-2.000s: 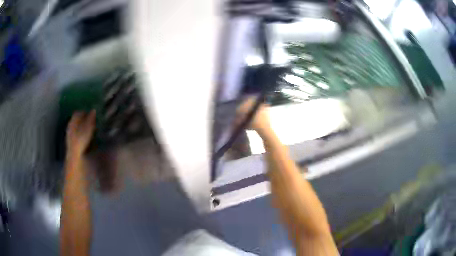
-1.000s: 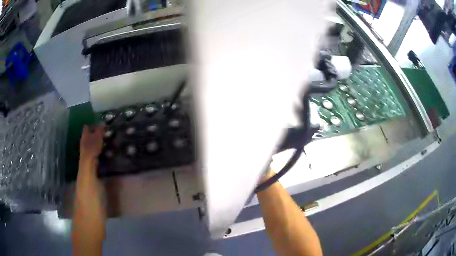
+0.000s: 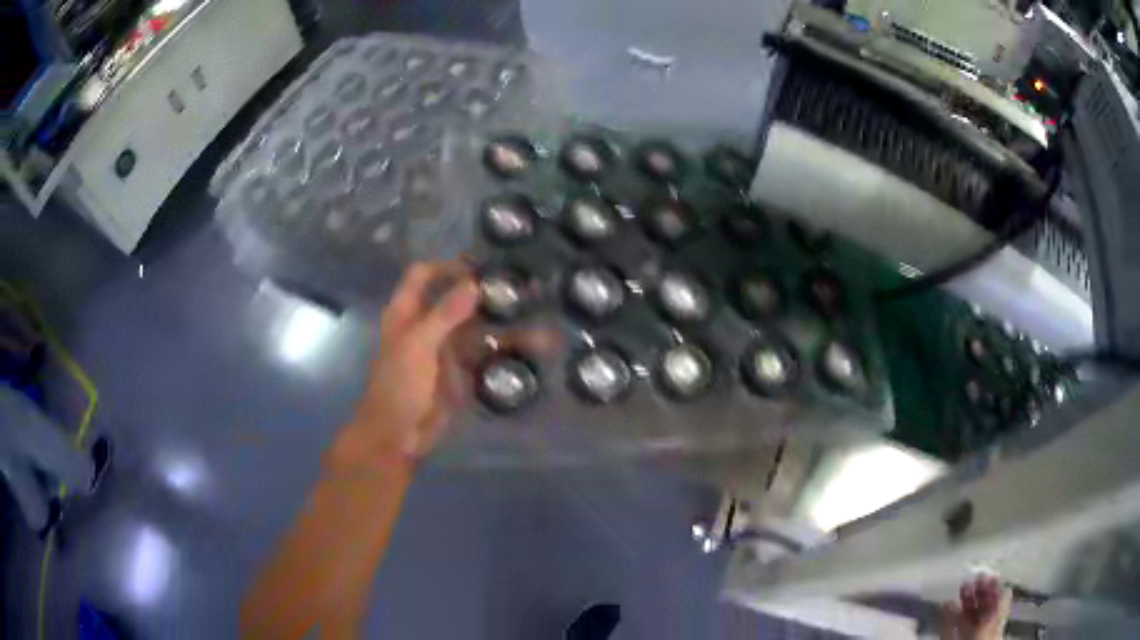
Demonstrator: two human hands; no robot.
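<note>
A clear blister tray (image 3: 563, 431) with rows of round black-ringed parts with silver centres lies in front of me, over the green surface, its front edge reaching out above the floor. My left hand (image 3: 419, 338) grips its left edge, thumb and fingers around the rim. My right hand (image 3: 981, 609) is small and blurred at the lower right, beside a pale machine frame, partly hidden and cut off by the picture's bottom; what it touches cannot be told.
A stack of clear blister trays (image 3: 356, 138) stands left of the filled tray. A machine with a black brush-like curtain (image 3: 888, 106) is at the upper right. More round parts (image 3: 1013, 375) lie beyond on the green surface. A white cabinet (image 3: 169, 131) stands at the upper left.
The view has swung left and the white panel no longer blocks the middle. The filled tray has come left, out from beside the curtain, with my left hand at its edge.
</note>
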